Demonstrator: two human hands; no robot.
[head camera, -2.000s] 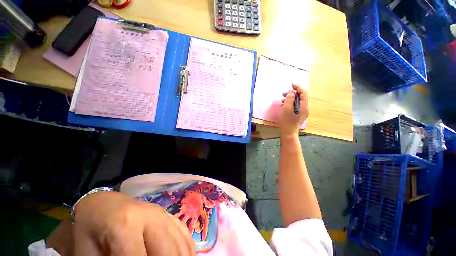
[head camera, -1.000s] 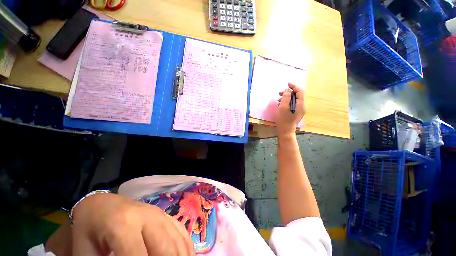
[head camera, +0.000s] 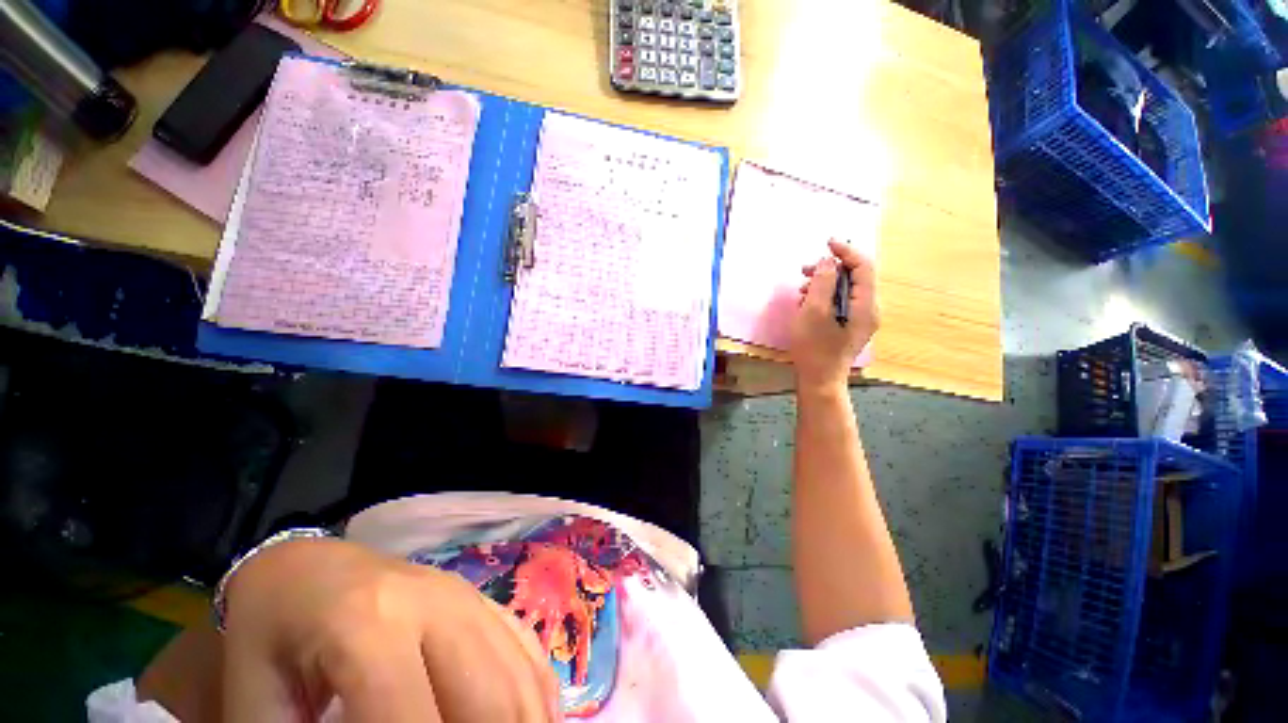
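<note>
My right hand (head camera: 836, 314) holds a dark pen (head camera: 843, 294) and rests on the lower right of a loose, mostly blank pink sheet (head camera: 770, 233). The blue clip folder (head camera: 473, 269) lies open left of that sheet. A pink gridded form (head camera: 346, 212) is clipped on its left leaf and another pink form (head camera: 615, 261) on its right leaf. My left hand (head camera: 389, 643), with a metal bracelet or watch at the wrist, is large at the bottom left, in front of my body. Its fingers are curled and cut off by the lower edge; whether it holds anything is hidden.
A calculator (head camera: 675, 51) lies beyond the folder. A black phone (head camera: 223, 96) lies at the left on pink paper. Red and yellow scissor handles (head camera: 331, 12) and a silver cylinder (head camera: 64, 71) are at the upper left. Blue crates (head camera: 1116, 141) and a black crate (head camera: 1102, 381) stand at the right.
The whole view has shifted slightly, so the desk and papers appear a little further right than one second ago. My right hand stays on the loose sheet with the pen.
</note>
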